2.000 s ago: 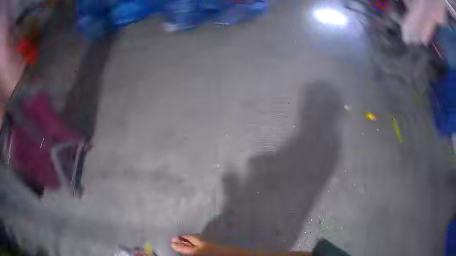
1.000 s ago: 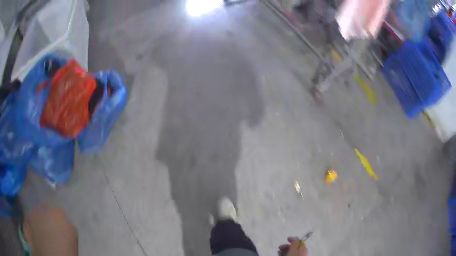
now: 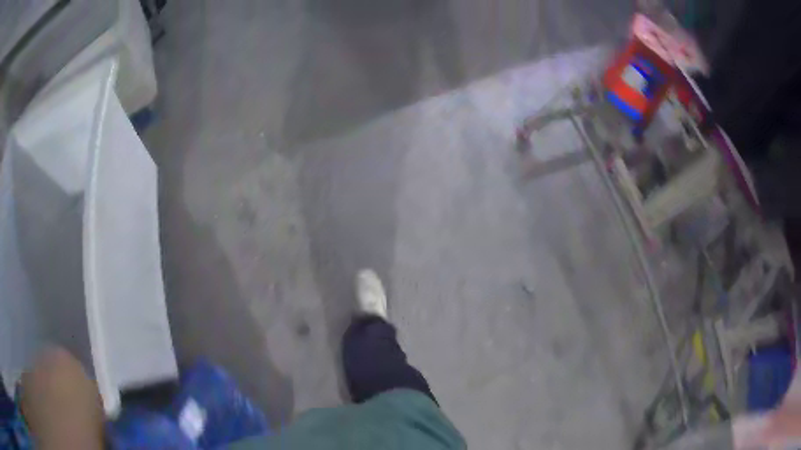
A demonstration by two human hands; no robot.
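A blurred bare skin shape (image 3: 61, 400) shows at the bottom left edge. It looks like part of my left arm or hand, and its fingers cannot be made out. My right hand is not in view. Nothing held can be seen. A large open white-grey tub (image 3: 136, 264) stands at the left, beside that arm. Crumpled blue plastic (image 3: 211, 409) lies at the tub's near end. My dark trouser leg and a pale shoe (image 3: 371, 293) are on the grey floor (image 3: 465, 246).
A metal-tube rail frame (image 3: 628, 242) stands along the right, with a red and blue item (image 3: 634, 81) at its far end. A blue crate-like thing (image 3: 770, 378) is low at the right. Blurred pink material (image 3: 773, 431) shows at the bottom right corner. Dark material fills the upper right.
The view has moved forward along the floor. The orange-red bag and yellow floor scraps have left view, the tub and rail frame are nearer, and my right hand with its small tool has left view.
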